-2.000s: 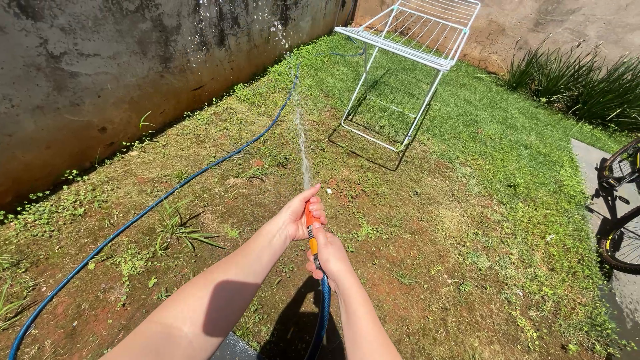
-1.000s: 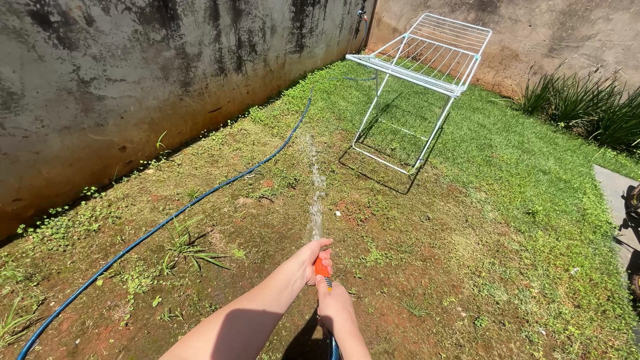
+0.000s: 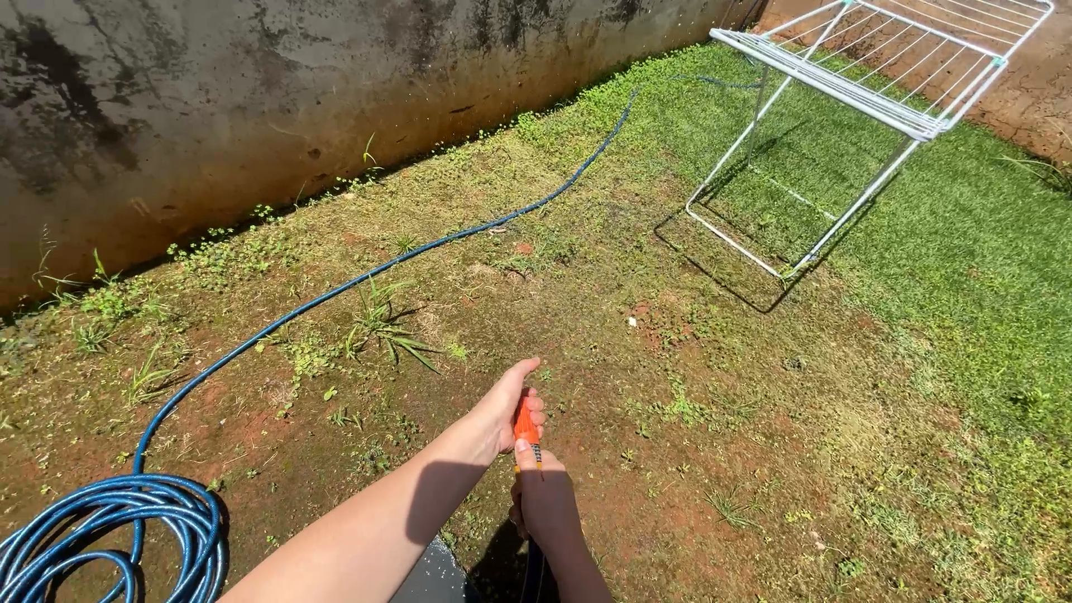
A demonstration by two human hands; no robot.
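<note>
Low in the middle of the head view, my left hand (image 3: pixel 515 406) is closed around an orange hose nozzle (image 3: pixel 528 425), its thumb pointing forward over the tip. Just behind it, my right hand (image 3: pixel 543 494) grips the rear of the nozzle where the blue hose joins, its thumb on top. The held hose runs down below my right hand, partly in shadow. No clear jet of water shows at the nozzle's tip. Another stretch of blue garden hose (image 3: pixel 368 275) crosses the ground to the left, leading from a coil (image 3: pixel 180 519) at the lower left toward the far grass.
A white folding drying rack (image 3: pixel 837 88) stands on the grass at the upper right. A stained wall (image 3: pixel 276 109) runs along the left and back, with weeds at its foot. Patchy grass and bare soil (image 3: pixel 620 469) lie around my hands. A grey slab edge (image 3: pixel 431 578) shows below.
The water jet seen leaving the nozzle in both earlier frames no longer shows. Both hands keep hold of the nozzle. The view has turned left, bringing the hose coil in.
</note>
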